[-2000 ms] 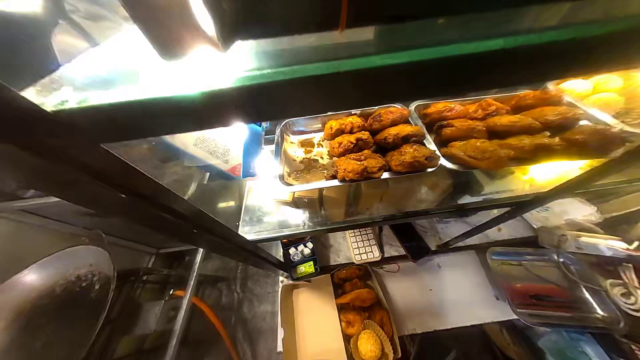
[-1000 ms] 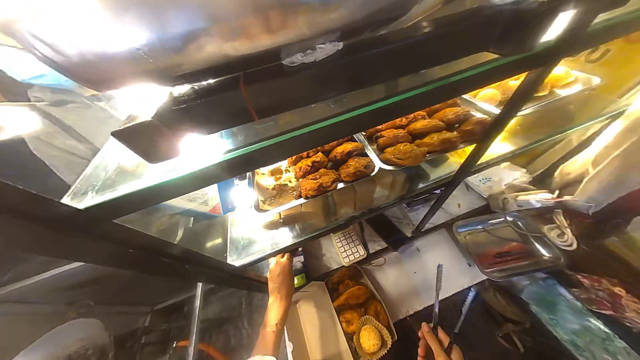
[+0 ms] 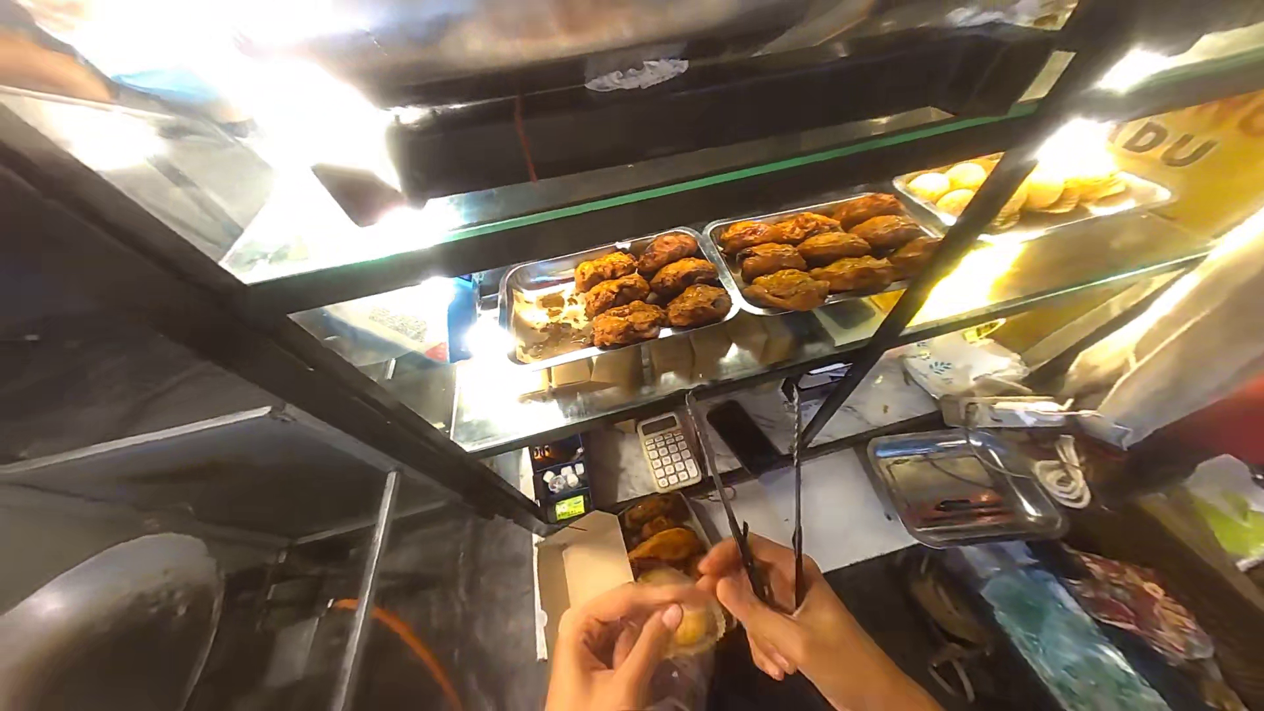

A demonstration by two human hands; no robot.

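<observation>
My right hand [image 3: 780,607] grips metal tongs [image 3: 798,494], whose arms point up and stand apart with nothing between their tips. My left hand [image 3: 622,642] is beside it, fingertips together at a thin translucent piece, perhaps film or a bag, in front of a small yellow food item in a pleated paper cup [image 3: 696,627]. Whether the fingers grip the cup itself is hard to tell. Behind the hands lies an open cardboard box [image 3: 583,568] holding pieces of fried chicken [image 3: 667,545]; my hands hide its near end.
Above, a glass display shelf [image 3: 612,380] holds metal trays of fried chicken [image 3: 627,324] and a tray of round yellow items [image 3: 968,178]. A calculator [image 3: 670,454], a black phone [image 3: 743,434] and an empty-looking metal tray [image 3: 987,528] lie beyond. A wok [image 3: 109,622] is at lower left.
My left hand has come back from near the shelf's lower edge to the near end of the box. My right hand, with the tongs, has moved left beside it.
</observation>
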